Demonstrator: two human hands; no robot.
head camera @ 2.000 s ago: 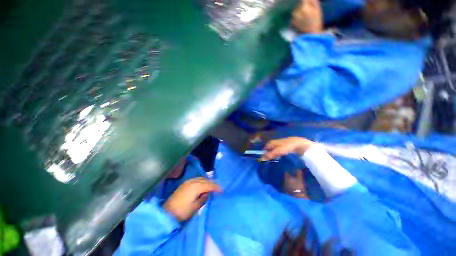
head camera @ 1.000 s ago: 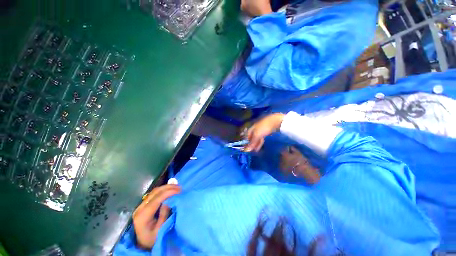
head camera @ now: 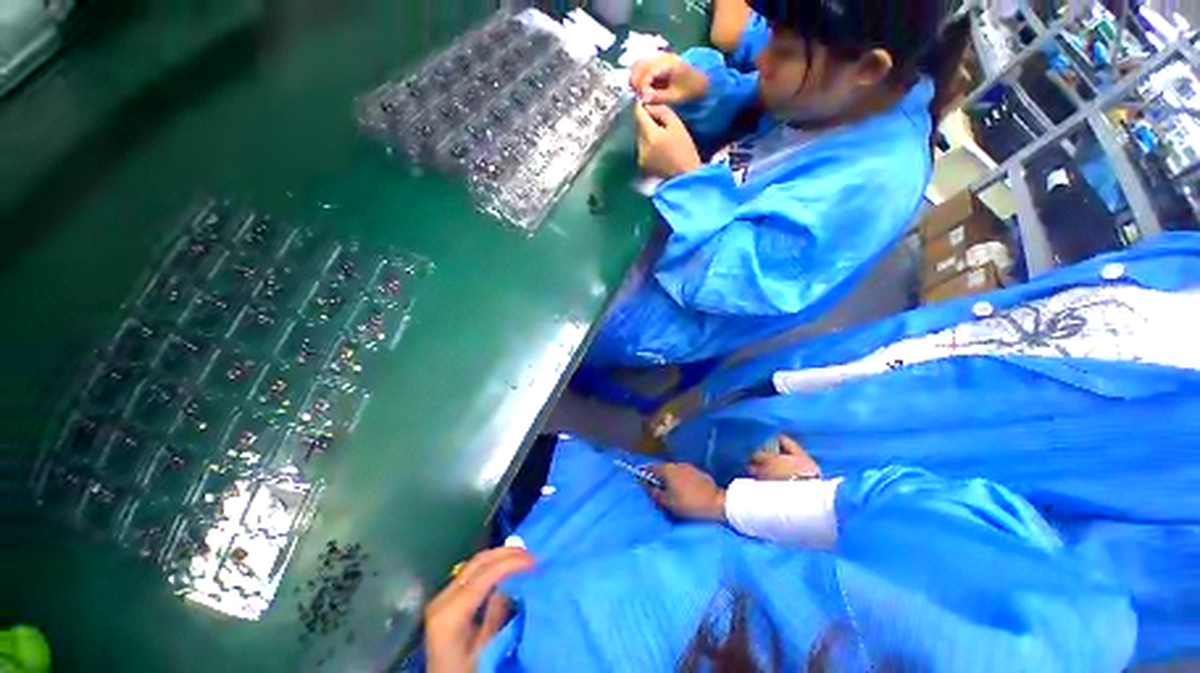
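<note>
My right hand (head camera: 691, 490) is over my lap, closed on a slim pale hand tool (head camera: 638, 472) that points left. A white cuff is on that wrist. My left hand (head camera: 463, 615) is at the bench's front edge, with bent fingers against the blue smock and a ring on one finger; whether it holds anything is hidden. A clear blister tray (head camera: 237, 381) with small dark modules in its pockets lies flat on the green bench. Tiny dark parts (head camera: 334, 585) lie scattered right of its near corner. Neither hand touches them.
A seated worker in blue (head camera: 790, 224) works by hand beside stacked blister trays (head camera: 500, 112). White pieces (head camera: 586, 33) lie behind the stack. A person in blue stands close on the right (head camera: 948, 421). A bright green object (head camera: 24, 649) is at bottom left.
The view has swung, bringing the stacked trays and neighbouring worker further into the picture. My right hand remains over my lap with the tool; my left remains at the bench edge.
</note>
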